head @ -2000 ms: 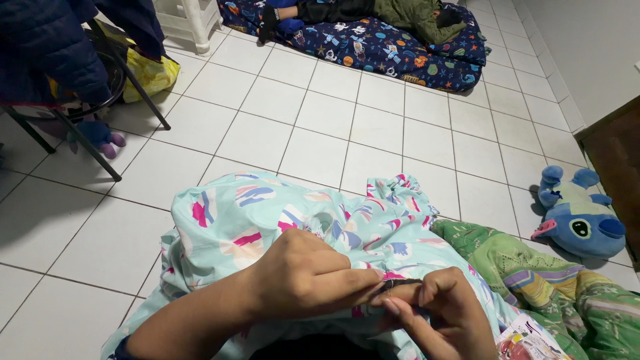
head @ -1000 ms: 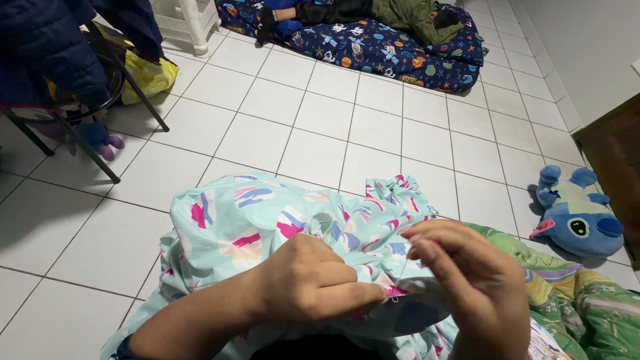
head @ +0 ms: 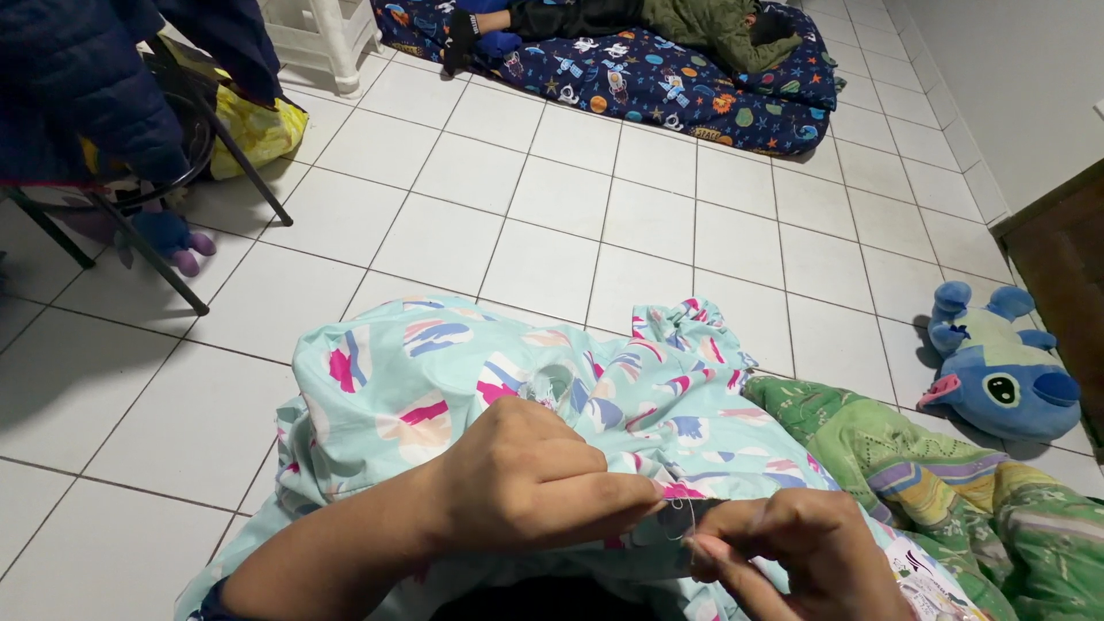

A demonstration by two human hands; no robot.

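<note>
A light turquoise printed fabric [head: 414,362] lies bunched over my lap. My left hand [head: 535,487] grips a folded edge of it between thumb and fingers, pulling the edge taut. Just right of the left fingertips, a fine pale thread [head: 681,513] forms a loose loop at a pink patch on that edge. My right hand [head: 776,548] pinches at the thread with thumb and index finger, close to the fabric edge. Whether a needle is between those fingers cannot be seen. A small clear round object [head: 550,384] rests on the fabric behind my left hand.
A green patterned blanket [head: 931,483] lies at the right, near a blue plush toy [head: 1005,371] on the tiled floor [head: 552,198]. A person lies on a navy printed mattress [head: 621,78] at the back. A chair with jackets [head: 78,95] and a yellow bag [head: 254,125] are at left.
My right hand, raised away from the edge one second ago, has come down and left to beside the left fingertips. The left hand keeps its hold on the fabric.
</note>
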